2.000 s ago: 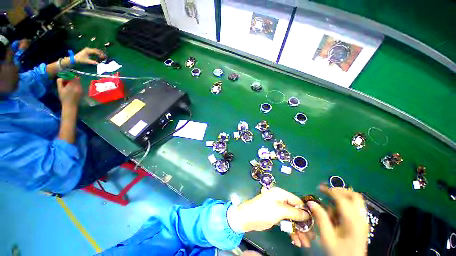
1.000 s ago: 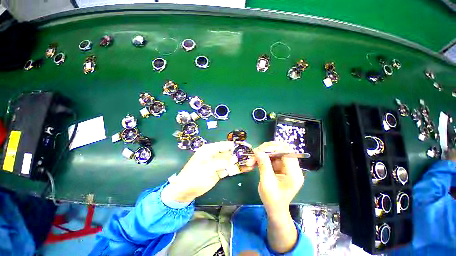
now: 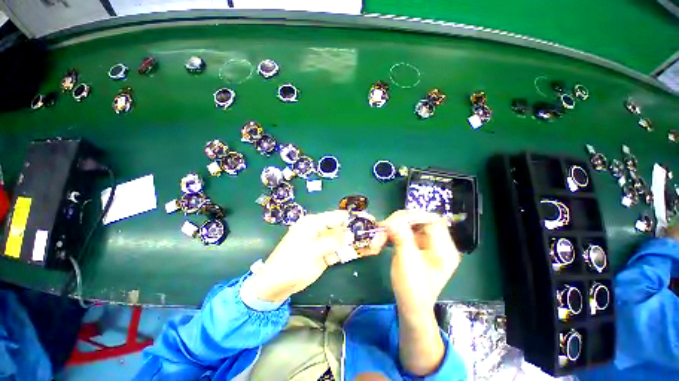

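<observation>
My left hand (image 3: 309,242) holds a round watch module (image 3: 362,228) by its edge above the green bench. A coppery piece (image 3: 353,202) stands out from the module's far side, and a white tab (image 3: 332,257) shows at the fingers. My right hand (image 3: 421,249) grips thin tweezers (image 3: 447,218), their tip on the module's face. Whether the tips hold a part is too small to tell. A black parts tray (image 3: 467,195) with small white parts (image 3: 429,196) lies just beyond my right hand.
A black foam tray (image 3: 521,260) with ringed watch cases lies at right, near another person's blue sleeve (image 3: 646,290). Several modules (image 3: 281,192) lie left of centre. A black box (image 3: 56,201) and white paper (image 3: 129,199) lie at left. A dark-centred case (image 3: 384,170) lies beside the parts tray.
The view has swung from the left side to straight ahead over the bench. The tweezers now show in my right hand at the module. Bench items at the far side have shifted slightly left since one second ago.
</observation>
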